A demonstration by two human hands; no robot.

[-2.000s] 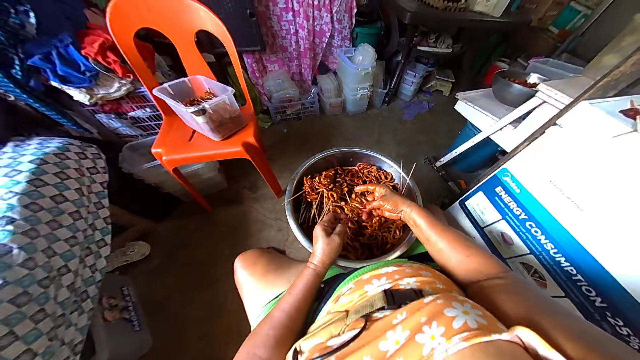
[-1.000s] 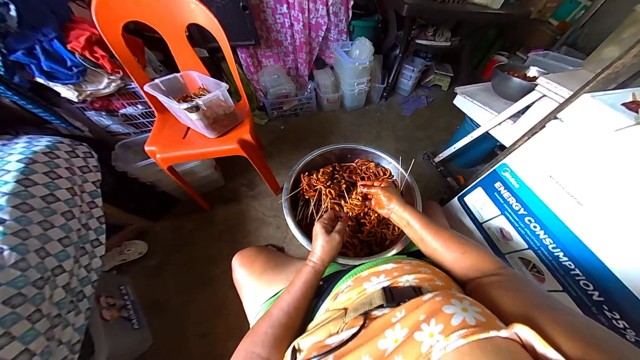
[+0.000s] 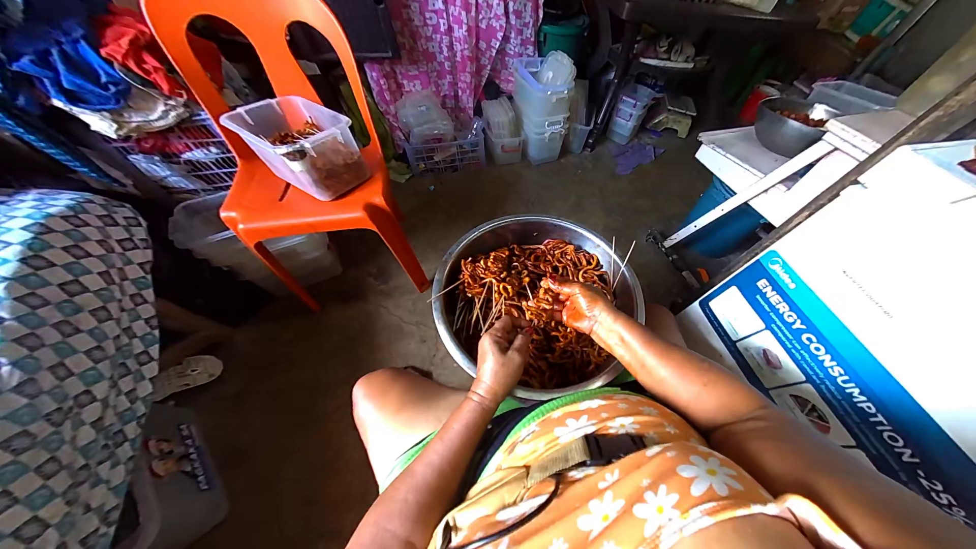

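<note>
A round metal basin in front of my body holds a heap of reddish-brown coiled meat pieces, coated in sauce. Thin wooden skewers stick out of the heap at the left, and more lean by the right rim. Above the basin's near left part, my left hand has its fingers pinched together near the skewers; what lies between them is hidden. My right hand is at the right of the heap, palm partly up, its wet fingers curled around some of the coiled meat.
An orange plastic chair at the upper left bears a clear plastic tub with skewered pieces. A large white and blue carton stands at my right. Behind it a metal bowl sits on a white surface. Patterned cloth is at the left.
</note>
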